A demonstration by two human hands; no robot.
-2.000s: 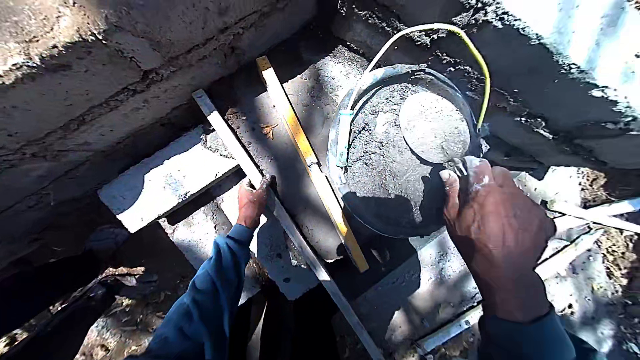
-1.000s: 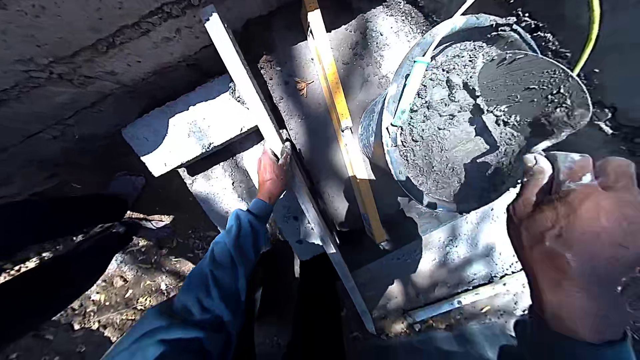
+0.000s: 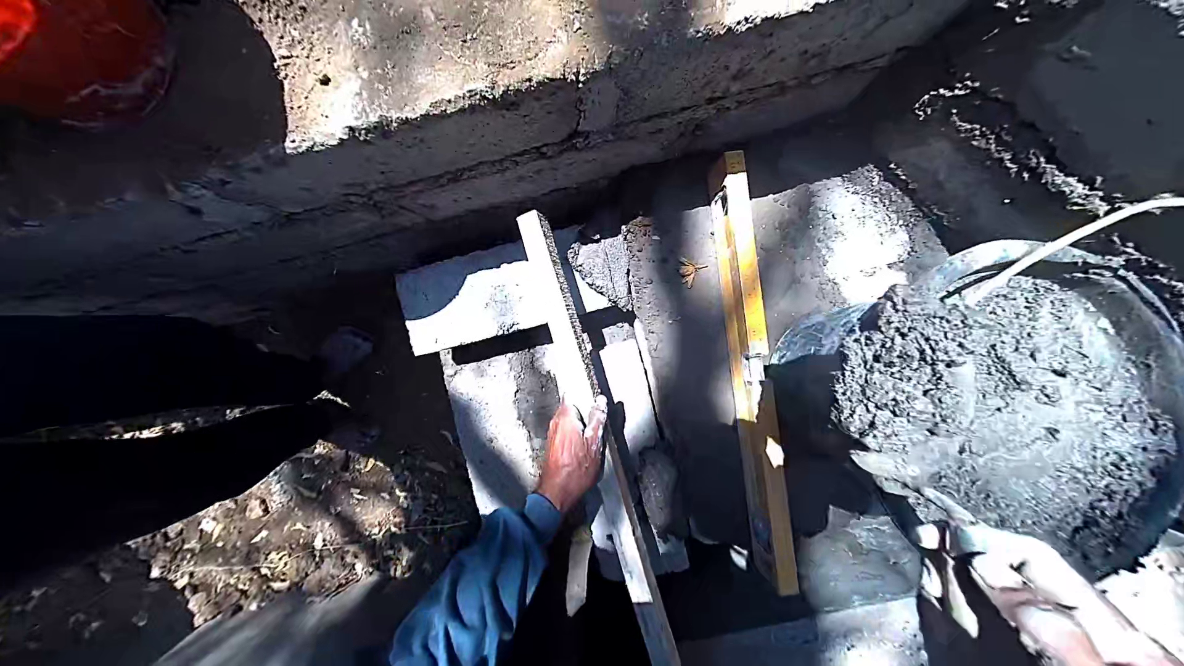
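Observation:
My left hand (image 3: 572,455) grips a long pale straightedge bar (image 3: 558,305), which lies slantwise over concrete blocks. At the lower right, my right hand (image 3: 1027,578) is closed on the handle of a trowel, beside a bucket (image 3: 1004,250) with a pale handle. A heap of wet grey mortar (image 3: 1008,407) hides most of the trowel's blade and covers much of the bucket's mouth. Between my hands lies a yellow spirit level (image 3: 746,305), touched by neither. Under the bar's upper part is a pale concrete block (image 3: 476,301).
A rough block wall (image 3: 518,139) runs across the top. A red bucket (image 3: 83,60) stands on it at the upper left. Dark-clad legs (image 3: 157,398) show at the left, by soil with dry leaves (image 3: 314,527). A dry leaf (image 3: 690,270) lies near the level.
The trowel showed above the bucket one second ago and now has a large heap of mortar over it. My left hand stays on the bar. The view has shifted, bringing in the red bucket.

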